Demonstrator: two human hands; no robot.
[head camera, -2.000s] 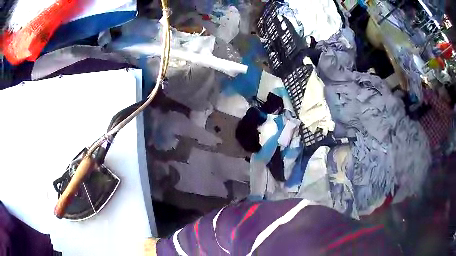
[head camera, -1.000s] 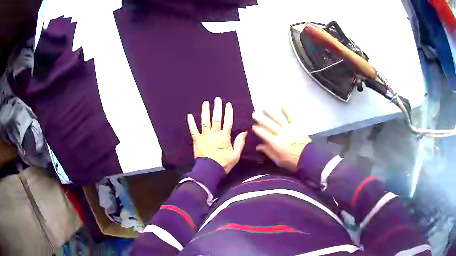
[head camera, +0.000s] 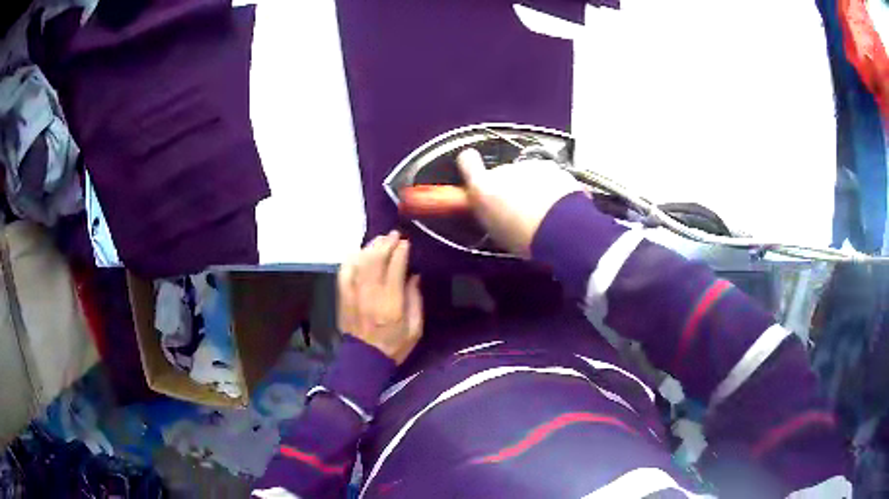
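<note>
A dark purple garment panel (head camera: 444, 73) lies across the middle of the white pressing table (head camera: 702, 107). The steam iron (head camera: 487, 146) rests on the panel near the table's front edge, its pointed end to the left. My right hand (head camera: 512, 200) is closed around its brown handle. My left hand (head camera: 378, 297) is at the panel's near edge, left of and below the iron's tip, with fingers close together; whether it grips the cloth is not clear. A stack of purple panels (head camera: 166, 136) lies on the left of the table.
The iron's pale cord (head camera: 682, 222) runs right along the table's front edge. Below the edge on the left is an open cardboard box (head camera: 200, 385) with white scraps. Grey cloth (head camera: 39, 136) is bunched at the far left. An orange-red plastic bag (head camera: 866, 49) is at the right.
My right hand has left the cloth and taken hold of the iron, now on the panel instead of the bare table at right. My left hand has moved down to the near edge.
</note>
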